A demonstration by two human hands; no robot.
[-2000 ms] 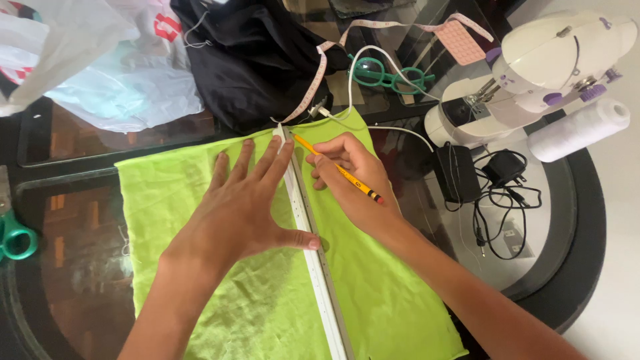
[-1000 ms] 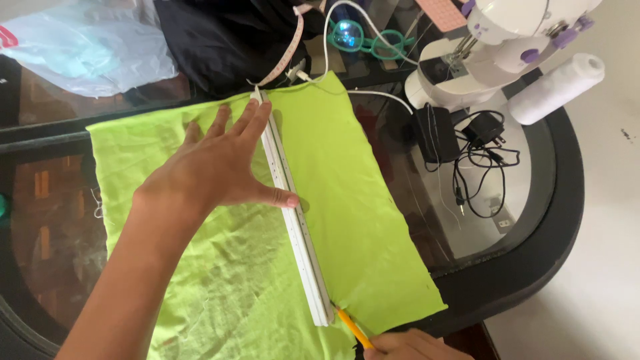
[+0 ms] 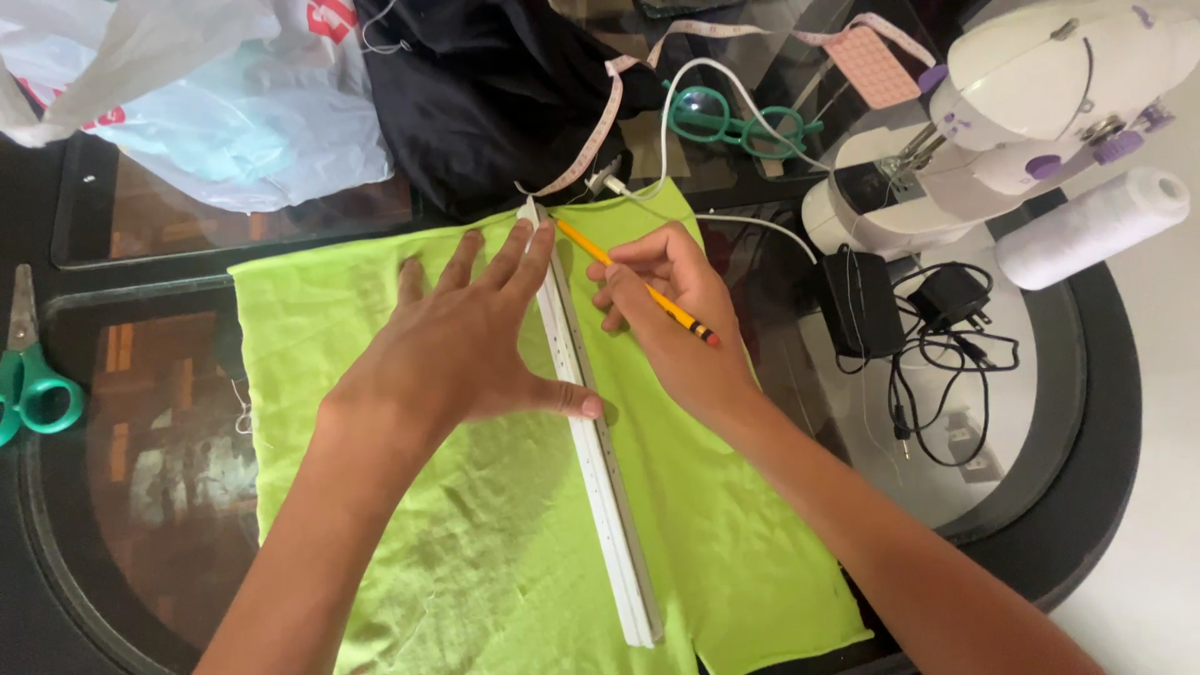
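A piece of lime-green fabric lies spread over the glass-topped table. Across it runs a white triangular scale ruler, its far end at the fabric's top edge. My left hand lies with fingers spread, fingertips and thumb pressing on the ruler and palm over the cloth. My right hand grips a yellow pencil, whose tip is beside the ruler's far end. Whether the tip touches the cloth, I cannot tell.
Green-handled scissors lie at the left. Plastic bags, black fabric, a measuring tape and green glasses are at the back. A white sewing machine, thread cone and black power adapter stand right.
One second ago my right hand held the pencil by the ruler's near end; it is now at the far end, as two seconds ago. My left hand remains on the ruler.
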